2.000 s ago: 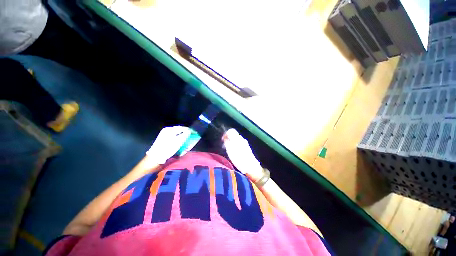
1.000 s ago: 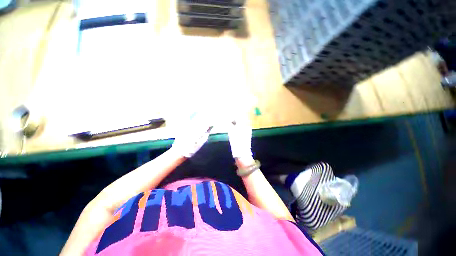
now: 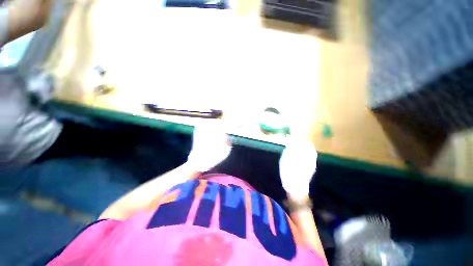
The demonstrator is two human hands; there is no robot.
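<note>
The green tape roll lies on the bench near its front edge, between and a little beyond my hands. My left hand, in a white glove, is at the bench edge, left of the roll. My right hand, also gloved, is at the edge, right of the roll. Both hands are blurred and glaring, so their fingers and any thin tape in them cannot be made out. A glaring white metal chassis lies behind, with a dark narrow edge at its front.
A dark vented stack stands at the back. A large grey perforated stack is at the right. A small green tape piece is on the bench. Another person's arm is at the left. A striped item with clear plastic is below the bench.
The view has swung round along the bench. My hands, close together a second ago, are now apart. The green roll, beside my left hand two seconds ago, now shows on the bench.
</note>
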